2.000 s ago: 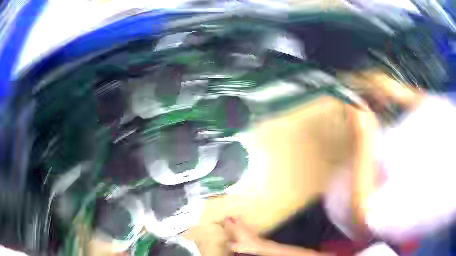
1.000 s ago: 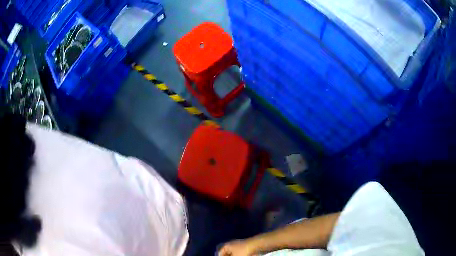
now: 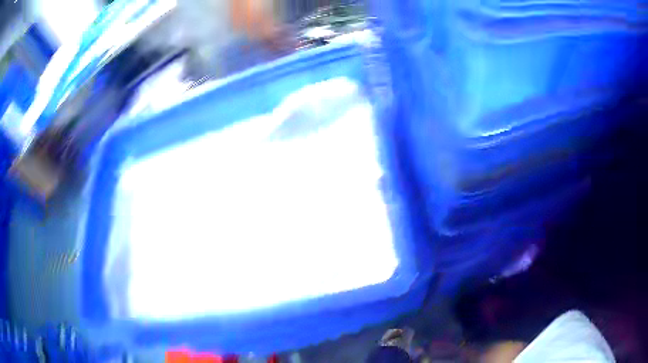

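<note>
A large blue crate fills the middle of the blurred head view. A bright white liner covers its inside, with a greyish raised or folded patch near the back right. My white right sleeve shows at the bottom right edge, with a small strip of bare skin beside it. My right hand itself is cut off below the picture. My left hand is not in view.
More blue crates stand to the right, close against the lined crate. A red stool shows at the bottom edge. Blurred items lie behind the crate. The lower right is dark.
The view has swung from the bench, past the stools on the floor, to the lined crate, which is now large and close. The person in pale clothing at the left has left the picture.
</note>
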